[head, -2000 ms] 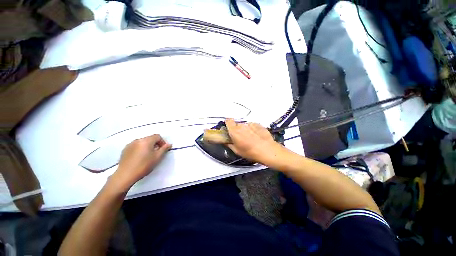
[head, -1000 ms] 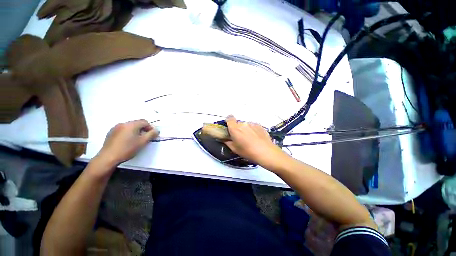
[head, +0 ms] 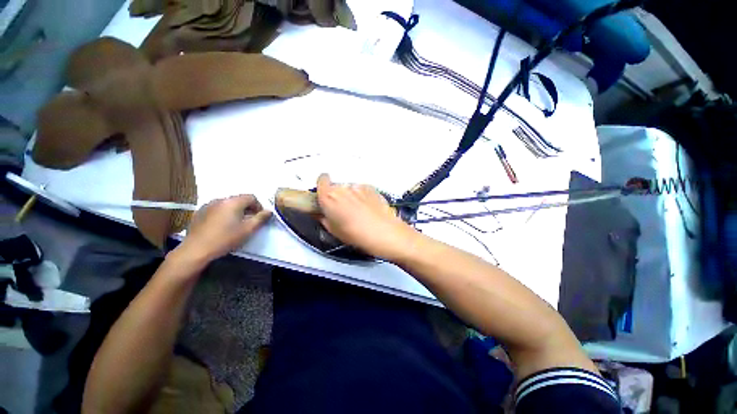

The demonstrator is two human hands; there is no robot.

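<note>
My right hand (head: 355, 217) is closed on the pale wooden handle of the steam iron (head: 311, 230), which rests on the white table near the front edge, its tip pointing left. My left hand (head: 229, 225) is just left of the iron's tip, with thumb and fingers pinched together at the table surface. Whether it pinches a piece cannot be told. Thin dark edge lines of white curved pieces (head: 303, 159) show behind the iron and to its right; the pieces hardly stand out from the white table (head: 380, 279).
Crossed stacks of brown curved pieces (head: 162, 174) lie at left with a white band. A crumpled brown pile (head: 218, 28) is back left. A tied strip bundle (head: 461, 77), a red and dark marker (head: 507, 164) and a black loop (head: 540, 93) lie behind. A grey mat (head: 594, 259) is at right. Hose and cable cross the table.
The view has turned, so more of the brown stacks shows at left. The iron in my right hand has moved left, close to my left hand.
</note>
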